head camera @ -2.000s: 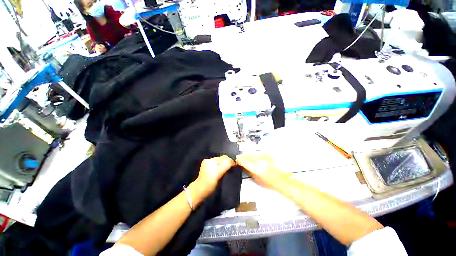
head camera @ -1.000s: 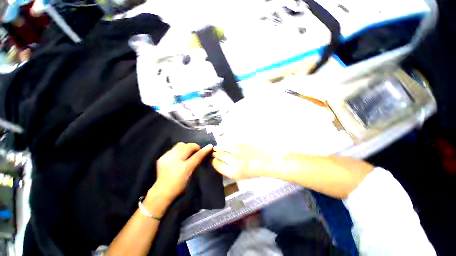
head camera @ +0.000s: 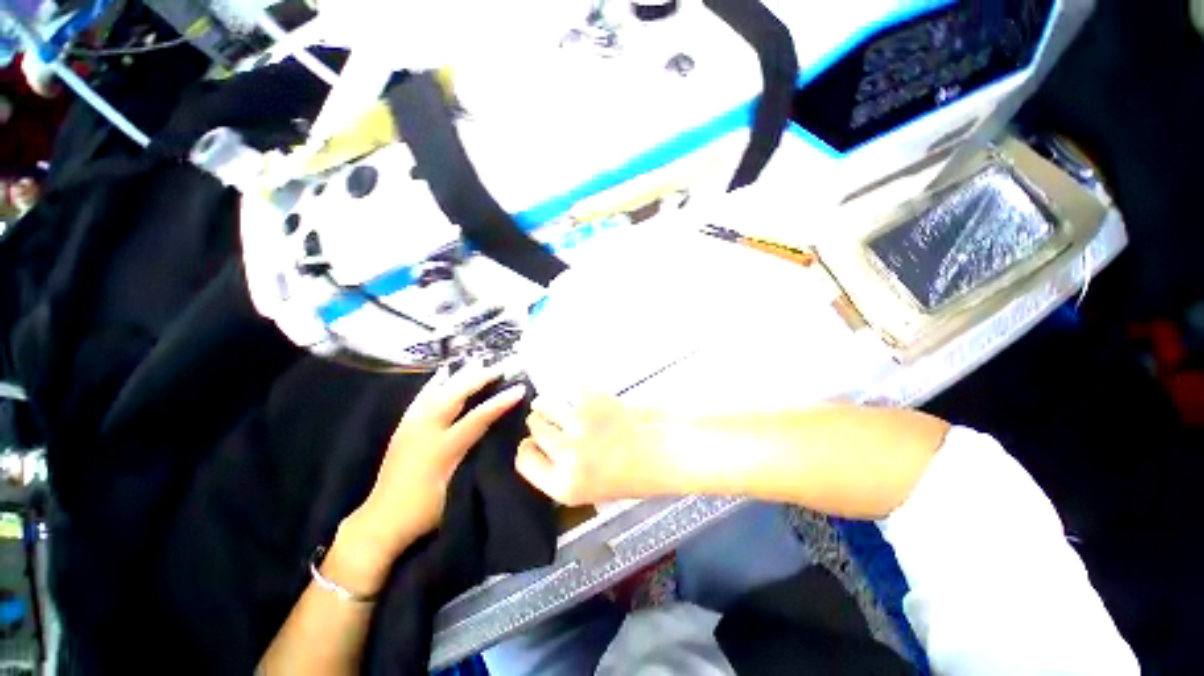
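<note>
The black fabric lies in a large heap left of and under the head of the white sewing machine. My left hand has its fingertips on the fabric edge beside the presser foot area, thumb and finger pinching it. My right hand is just right of it, fingers curled on the same edge. The fingertips of both hands are close together. The needle and foot are too blurred to tell apart.
A thin orange tool lies on the machine bed. A tan tray with a dark shiny rectangle is at the right end. A measuring tape strip runs along the front edge. Black strips hang over the machine head.
The view has tilted and moved closer to the machine. Both hands have moved with the fabric edge up to the presser foot area, and the left fingers now reach under the machine head.
</note>
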